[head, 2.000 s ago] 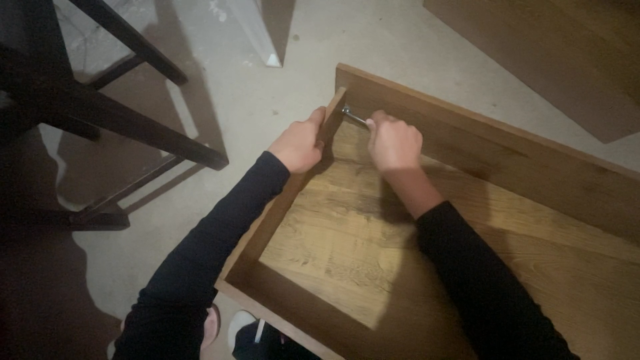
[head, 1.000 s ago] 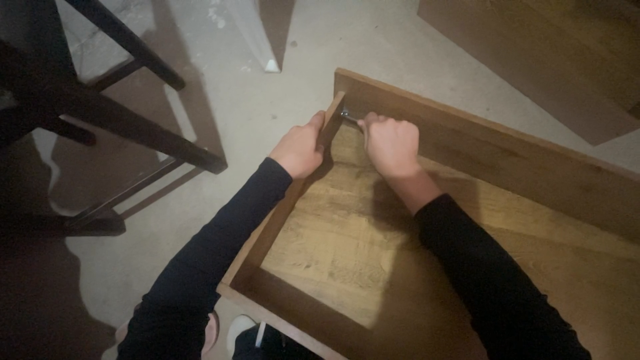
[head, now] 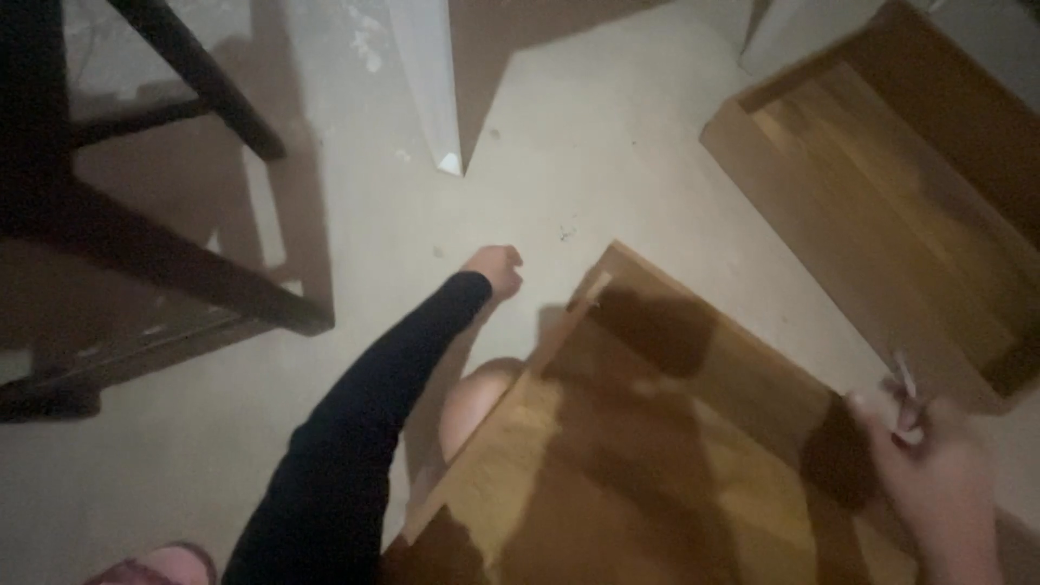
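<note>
A wooden drawer-like box (head: 626, 439) lies open side up in front of me, its far corner near the middle of the view. My left hand (head: 497, 271) is off the box, over the floor to the left of that corner, fingers curled with nothing seen in them. Beyond the box's right side, my right hand (head: 930, 455) holds a small metal tool (head: 906, 382); blur hides its exact kind. A small fitting (head: 595, 302) shows faintly at the far inner corner. My bare knee (head: 479, 402) is against or close to the box's left side.
Another wooden drawer-like box (head: 837, 284) lies on the concrete floor at the right. A dark wooden stool or chair frame (head: 187, 260) stands at the left. The pale leg of some furniture (head: 439, 97) comes down at the top.
Both hands have left the box's far corner: the left hand now hangs over the floor, the right hand has moved right with the tool. The view has shifted, showing more of the other box.
</note>
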